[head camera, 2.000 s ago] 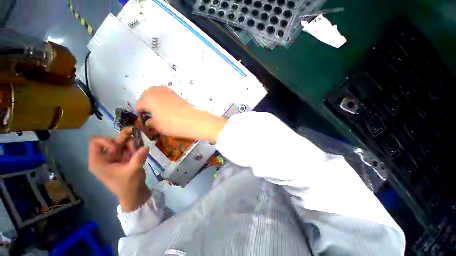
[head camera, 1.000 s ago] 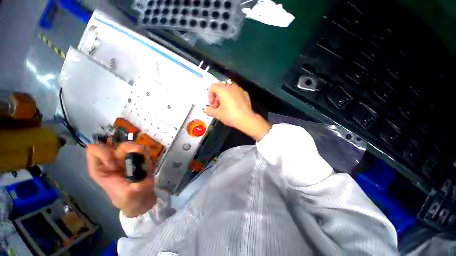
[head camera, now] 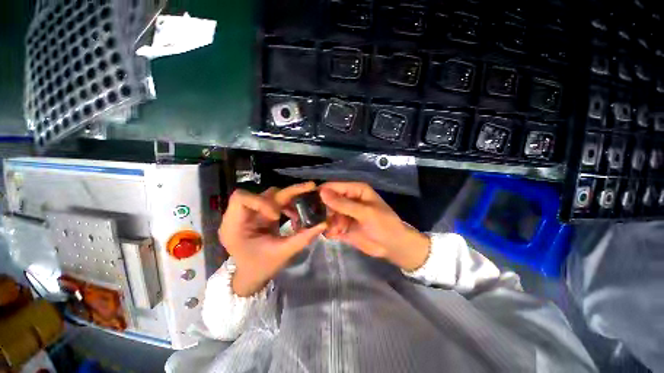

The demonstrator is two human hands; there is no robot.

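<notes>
A dark housing (head camera: 310,209) is held up in front of the smock, between both hands. My left hand (head camera: 255,232) grips it from the left with thumb and fingers. My right hand (head camera: 371,224) has its fingertips at the housing's right side; whether they hold a small part too is hidden. The black blister tray (head camera: 291,143) lies beyond the hands, with one metallic-faced housing (head camera: 285,112) in its near left pocket. A clear film (head camera: 364,172) with a small ring (head camera: 384,162) hangs at the bench edge.
The white press machine (head camera: 80,173) is at left, with a red emergency stop (head camera: 184,245) and perforated plate (head camera: 87,248). Clear part trays (head camera: 80,69) and crumpled white paper (head camera: 178,35) lie upper left. A second tray (head camera: 619,131) and blue stool (head camera: 477,218) are at right.
The view has turned toward the bench. My left hand has carried the housing away from the press fixture, and my right hand has left the machine panel and joined it at the housing.
</notes>
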